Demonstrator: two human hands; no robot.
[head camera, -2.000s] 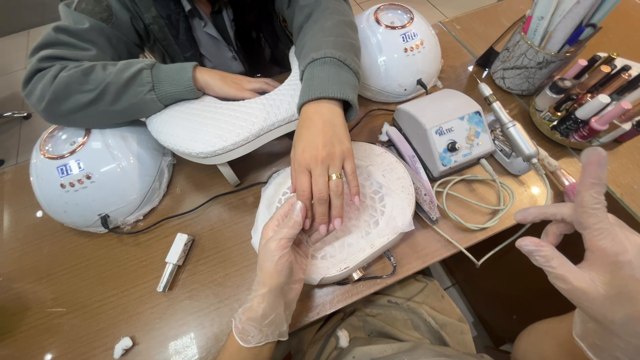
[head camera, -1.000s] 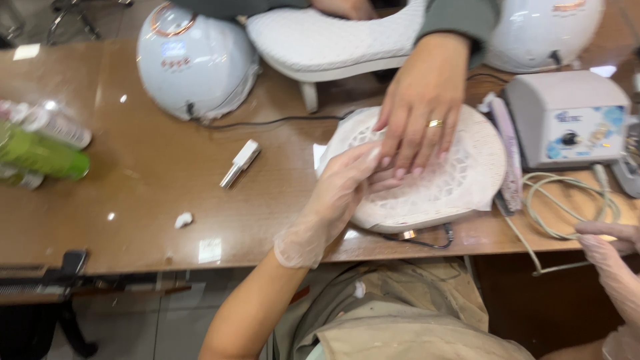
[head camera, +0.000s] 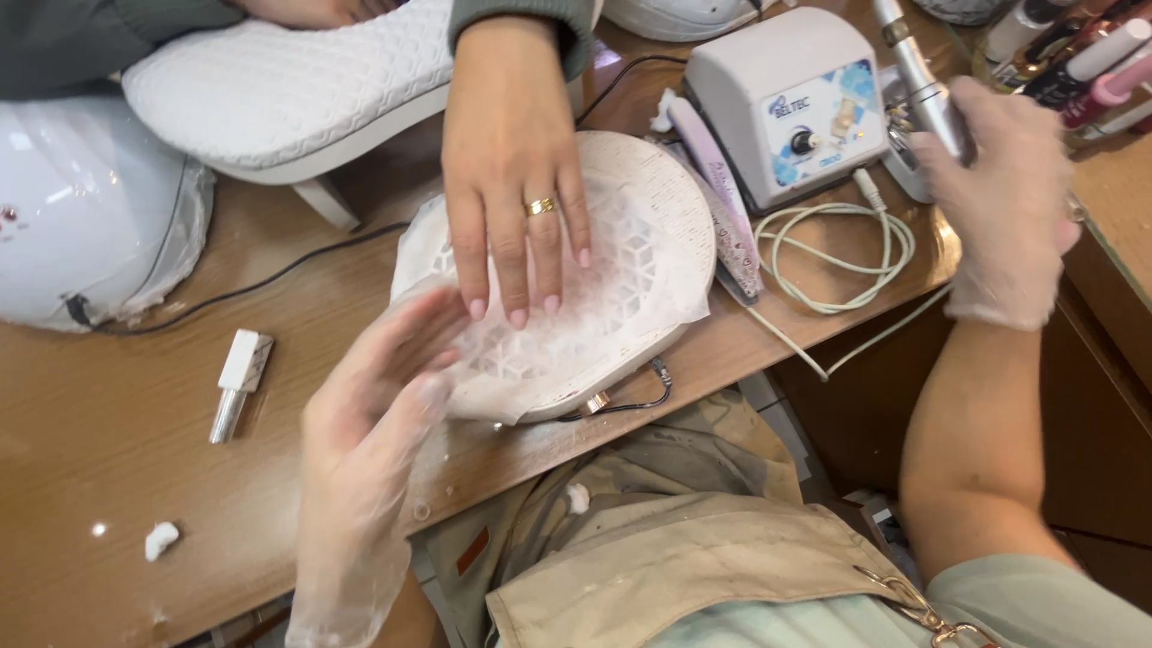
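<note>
My left hand (head camera: 369, 396), in a clear glove, is apart-fingered beside the other person's hand (head camera: 517, 180), which wears a gold ring and lies palm down over a round white nail dust collector (head camera: 693, 216) covered with a thin white sheet. At the right, my gloved right hand (head camera: 999, 198) is at the silver nail drill handpiece (head camera: 922, 85), which stands by the drill's control box (head camera: 783, 99); blur hides whether the fingers grip it. Lilac nail files (head camera: 715, 171) stand between collector and box.
A white padded armrest (head camera: 297, 81) stands behind, with a white nail lamp (head camera: 90, 207) at left. A white-capped bottle (head camera: 238, 382) and a cotton piece (head camera: 162, 540) lie on the table (head camera: 108, 405). A coiled cable (head camera: 837, 256) lies near the edge; polish bottles (head camera: 1071, 72) stand at right.
My left hand has let go of the other person's fingers and opened. My right hand has moved to the drill handpiece. The view has swung left and back.
</note>
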